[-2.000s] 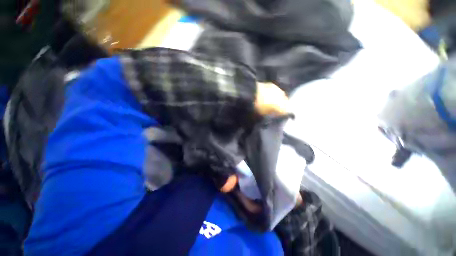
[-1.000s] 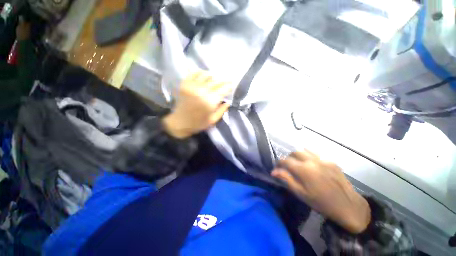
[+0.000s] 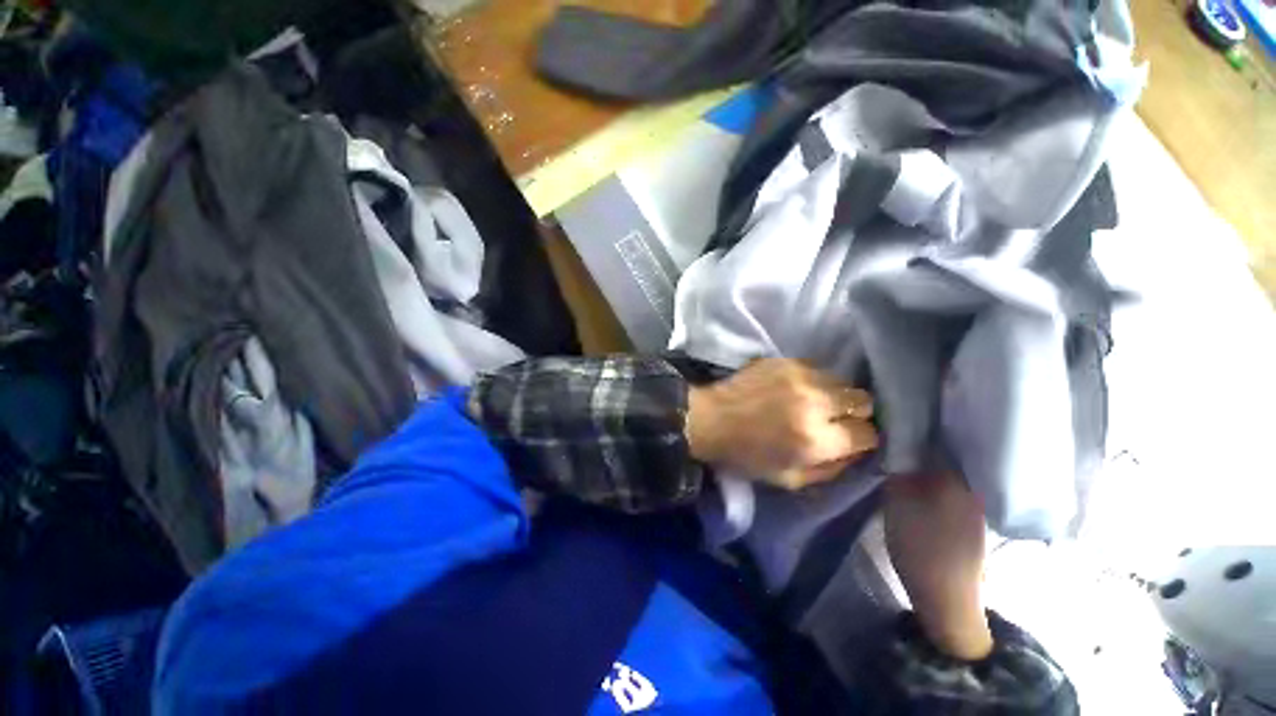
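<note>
A two-tone garment in dark grey and light grey lies heaped on the white machine table. My left hand is on the near part of the garment, with its fingers closed on the cloth. My right hand reaches up under a fold of the garment; its fingers are hidden by the cloth, so its grip cannot be seen. The white head of the sewing machine is cut off by the right edge.
A dark and light grey garment heap hangs at the left, below table level. A taped wooden board with a dark grey piece is at the top. A printed ruler strip runs along the near edge. A round blue-and-white item lies top right.
The view has shifted left. The garment is now bunched up and turned, where its light side was spread before. My right hand has gone under the cloth, and my left hand has moved nearer to it.
</note>
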